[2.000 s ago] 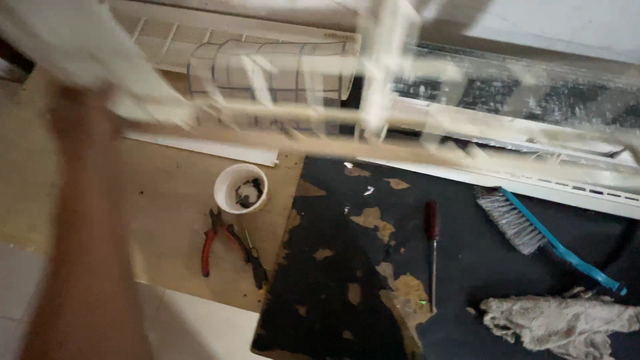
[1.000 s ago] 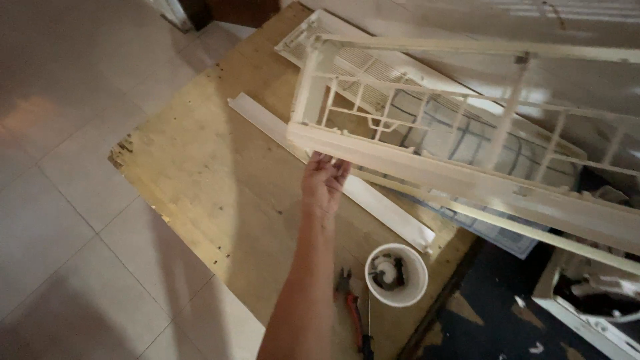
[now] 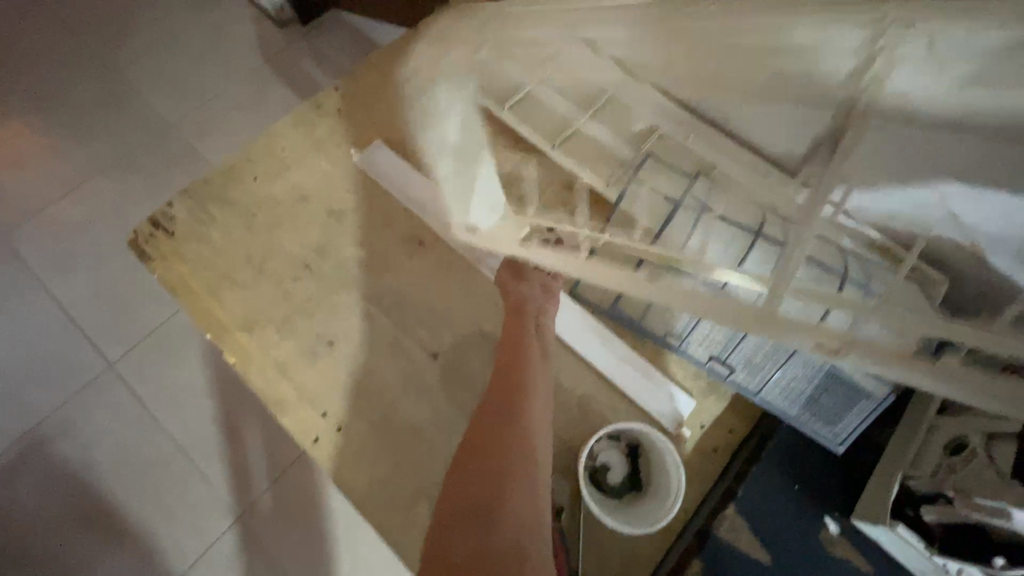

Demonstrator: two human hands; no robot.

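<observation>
My left hand (image 3: 530, 276) grips the lower edge of a long off-white plastic frame (image 3: 656, 280) with open slots, probably an air conditioner housing; its fingers are partly hidden behind the edge. The frame is held raised and tilted, and it is blurred. Below it lie a mesh filter panel (image 3: 788, 384) with a dark grid and a narrow white plastic strip (image 3: 616, 356). A white cup (image 3: 632, 524) with small dark and pale pieces inside stands near my forearm. My right hand is out of view.
The wooden board (image 3: 280, 240) ends at the left above a tiled floor (image 3: 96, 416). At the lower right are a dark, worn surface (image 3: 784, 496) and a white plastic unit (image 3: 888, 488) with an open interior. Part of a red-handled tool (image 3: 562, 544) shows beside the cup.
The view has swung left since two seconds ago. Since one second ago, the frame has shifted and more of the mesh filter panel shows beneath it. My left hand stays at its edge.
</observation>
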